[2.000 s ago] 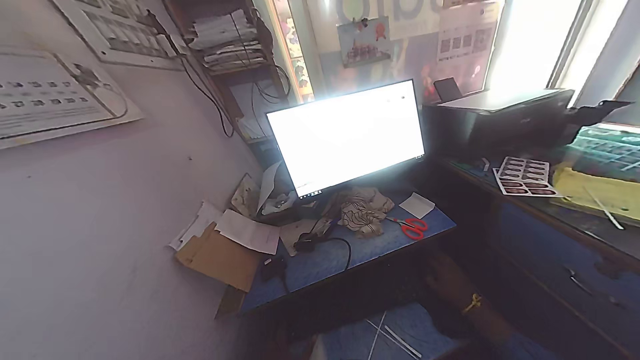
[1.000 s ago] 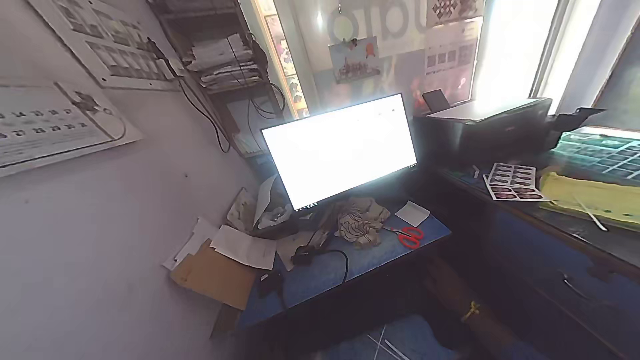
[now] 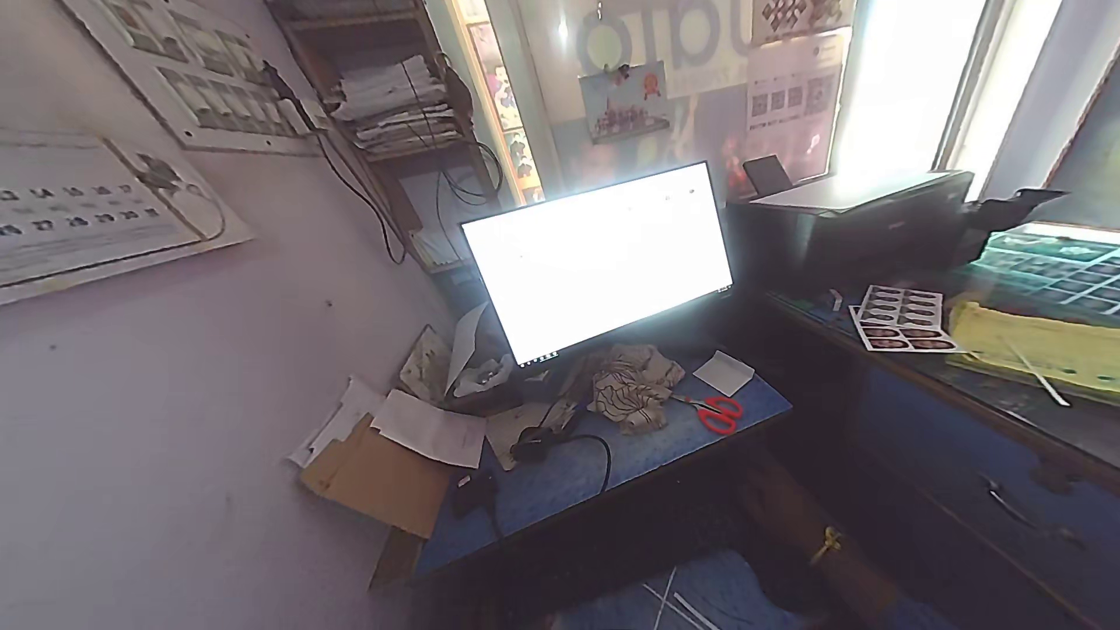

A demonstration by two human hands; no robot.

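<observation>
My right hand (image 3: 772, 497) is in deep shadow below the right end of the blue desk (image 3: 560, 477), with a yellow band on its wrist; its fingers and anything in them cannot be made out. My left hand does not show. Above my right hand, red-handled scissors (image 3: 719, 415) lie on the desk, their blades touching a crumpled patterned cloth (image 3: 637, 385). A small white paper (image 3: 724, 374) is just behind the scissors. The lit monitor (image 3: 604, 262) stands behind the cloth. Thin white strips (image 3: 678, 608) lie on a blue surface at the bottom.
Papers and a brown envelope (image 3: 385, 477) overhang the desk's left end. A black cable (image 3: 604, 446) curls near the front edge. On the right, a black printer (image 3: 857, 219) stands behind a dark counter (image 3: 927, 376) bearing photo sheets (image 3: 901, 317) and a yellow packet (image 3: 1041, 341).
</observation>
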